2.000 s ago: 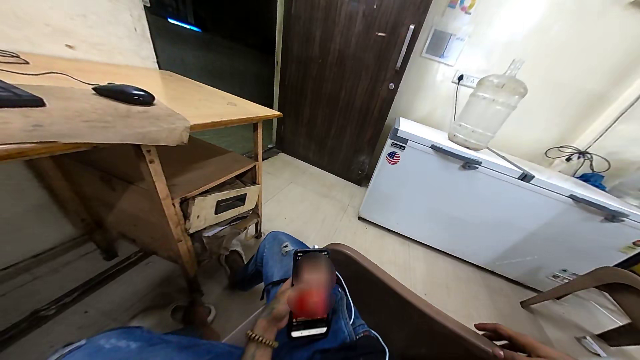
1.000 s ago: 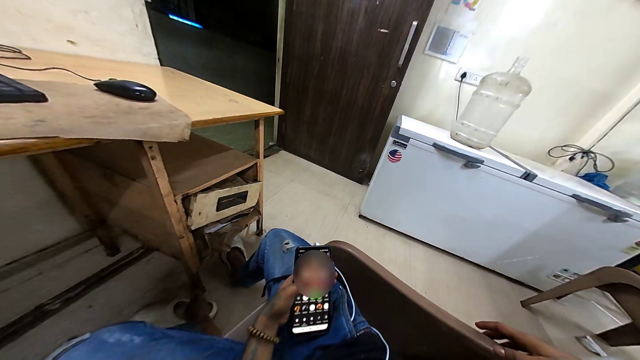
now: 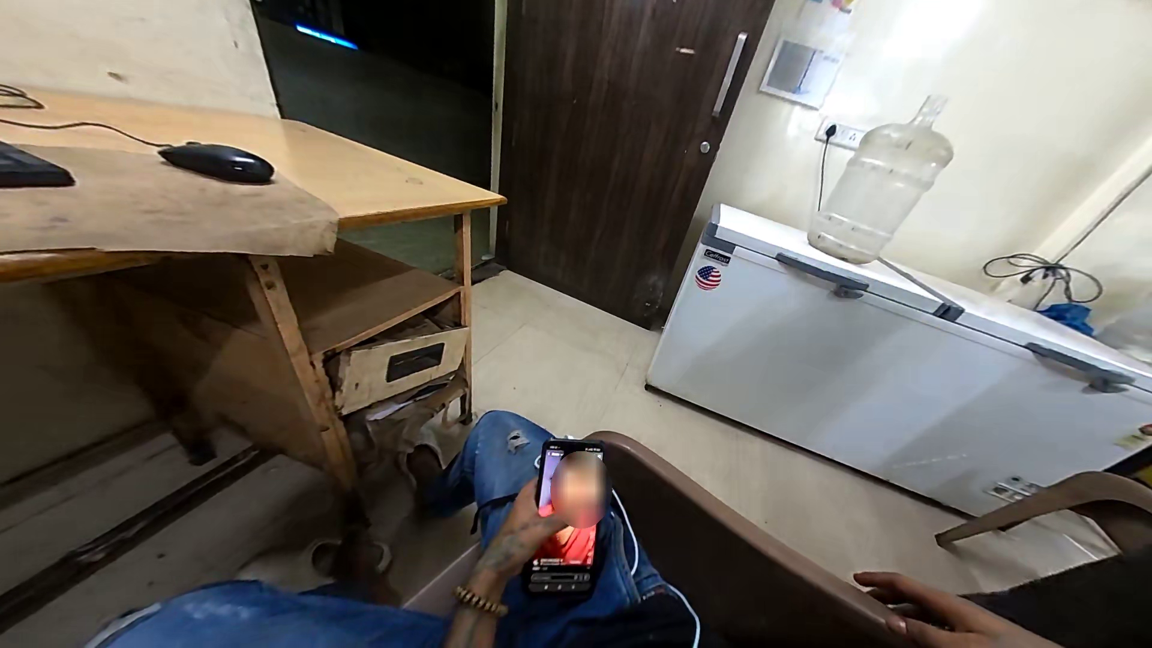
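My left hand [image 3: 522, 535], with a beaded bracelet [image 3: 480, 601] on the wrist, holds a smartphone [image 3: 565, 576] upright over my lap, its thumb over the lit screen. The screen shows a partly blurred picture with much red. A white cable [image 3: 633, 540] runs down beside the phone over my blue jeans [image 3: 504, 450]. At the lower right, my right hand [image 3: 927, 607] lies at the edge of a brown plastic chair [image 3: 747, 540], its fingers extended and nothing seen in them.
A wooden desk [image 3: 387, 175] with a black computer mouse [image 3: 216, 163] stands at left. A clear water bottle [image 3: 882, 189] sits on a white chest freezer [image 3: 810, 351] at right, beyond a dark door [image 3: 621, 135]. Another brown chair [image 3: 1035, 513] is at the right edge.
The phone screen has changed from a view with small icons in its lower part to a mostly red picture. My left thumb has moved onto the screen. My right hand has stayed put.
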